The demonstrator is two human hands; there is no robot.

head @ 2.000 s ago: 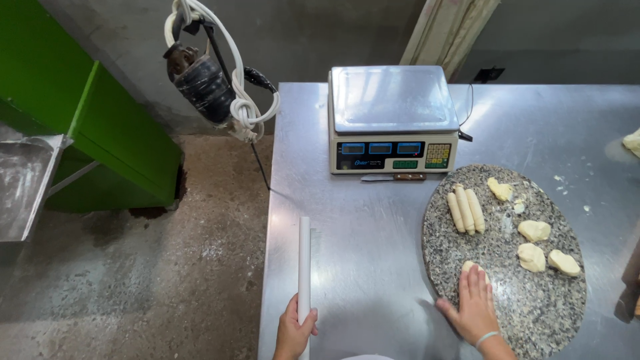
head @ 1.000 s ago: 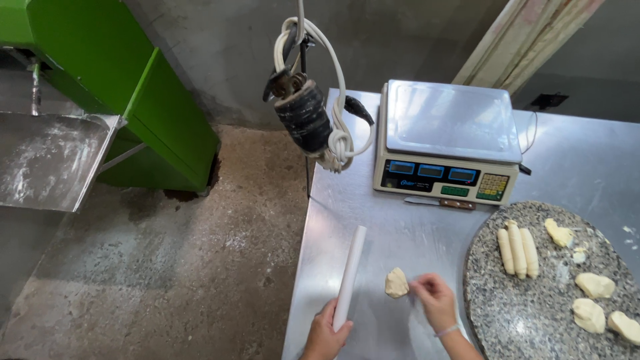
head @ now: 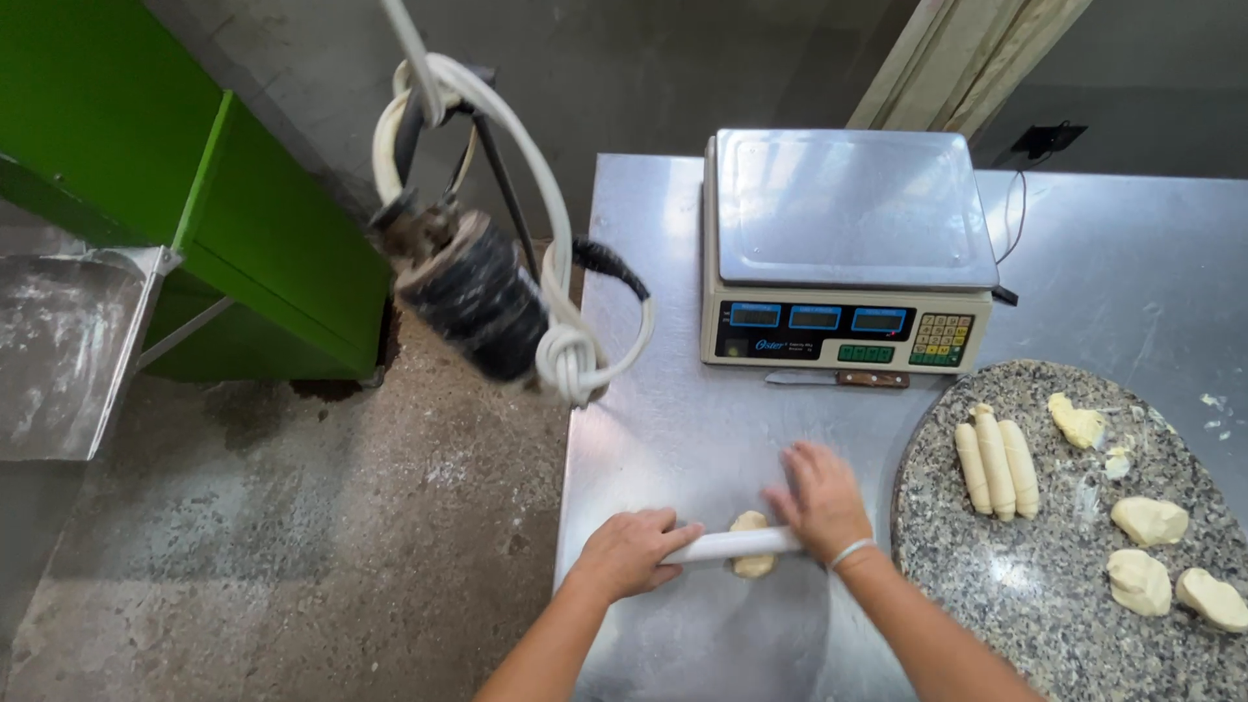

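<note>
A white rolling pin (head: 718, 547) lies crosswise over a small piece of dough (head: 753, 565) on the metal table. Around the pin's left end is my left hand (head: 636, 552). My right hand (head: 821, 499) rests at its right end, fingers spread and slightly blurred, with a pale band on the wrist. To the right, a round granite slab (head: 1024, 595) carries three rolled dough sticks (head: 994, 466), several dough pieces (head: 1139, 583) and a yellow smear of soft fat or dough (head: 1075, 421).
An Oster scale (head: 848, 210) stands behind, with a wooden-handled knife (head: 871, 379) before it. A black cylindrical device with looped white cable (head: 478, 297) hangs at the table's left. Further left are a green machine (head: 283, 234) and its metal tray (head: 73, 351).
The rolling pin has turned from upright in view to crosswise, over the dough. My right hand has let go of the dough and moved to the pin's right end.
</note>
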